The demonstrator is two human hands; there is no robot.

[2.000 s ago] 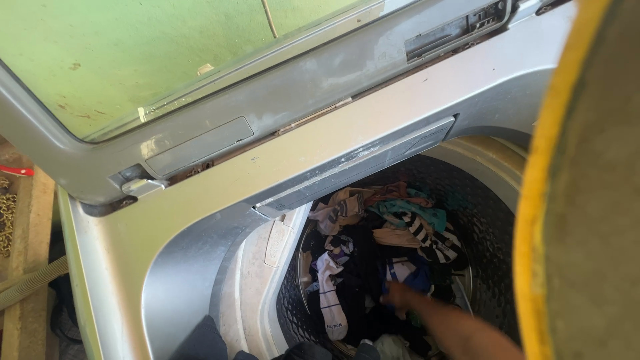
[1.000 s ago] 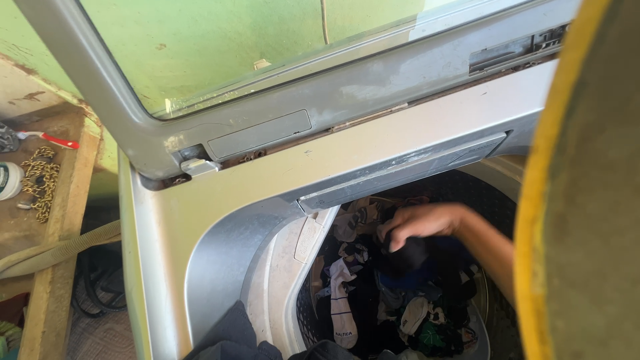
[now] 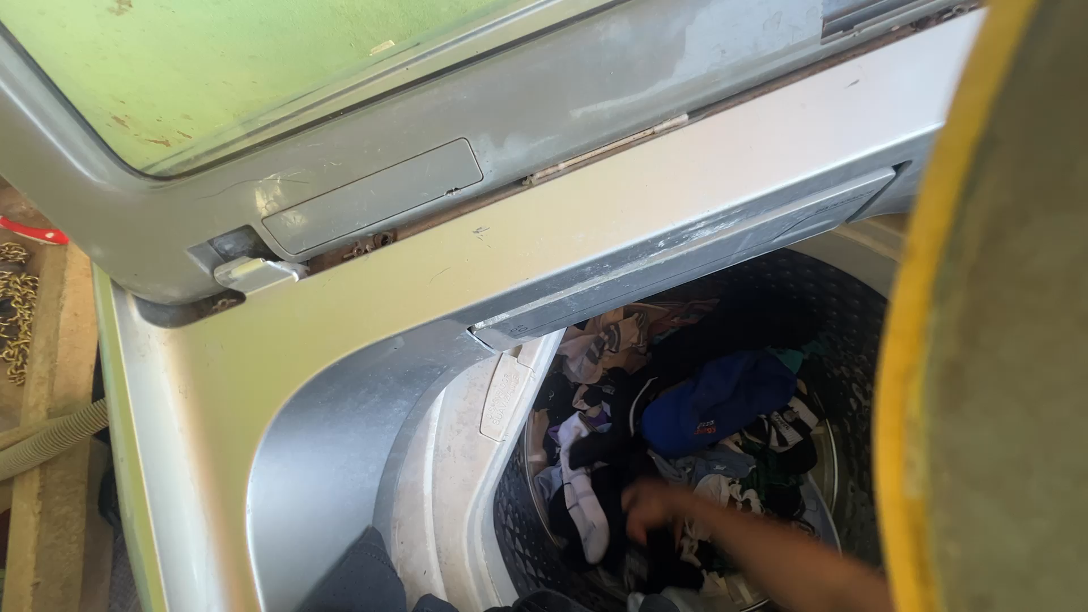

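Observation:
My right hand (image 3: 650, 510) reaches from the lower right into the drum (image 3: 531, 527) of a top-loading washing machine. Its fingers bend against black cloth (image 3: 667, 557); shadow and blur hide whether they grip it. To the hand's left lies a white sock with dark lines (image 3: 582, 501). A blue garment with small orange lettering (image 3: 710, 408) rests on the pile above the hand. Pale patterned cloth (image 3: 608, 340) and black-and-white striped cloth (image 3: 790, 425) lie around it. My left hand is out of view.
The raised lid (image 3: 544, 110) stands behind the opening. A large olive object with a yellow edge (image 3: 1003, 340) blocks the right side. Dark grey cloth (image 3: 361, 574) hangs at the near rim. At left are a ribbed hose (image 3: 55, 438), a wooden beam (image 3: 55, 365) and a chain (image 3: 17, 319).
My right hand has moved down into the drum from above the pile, where it held dark cloth one second ago. More of the blue garment now shows on the pile.

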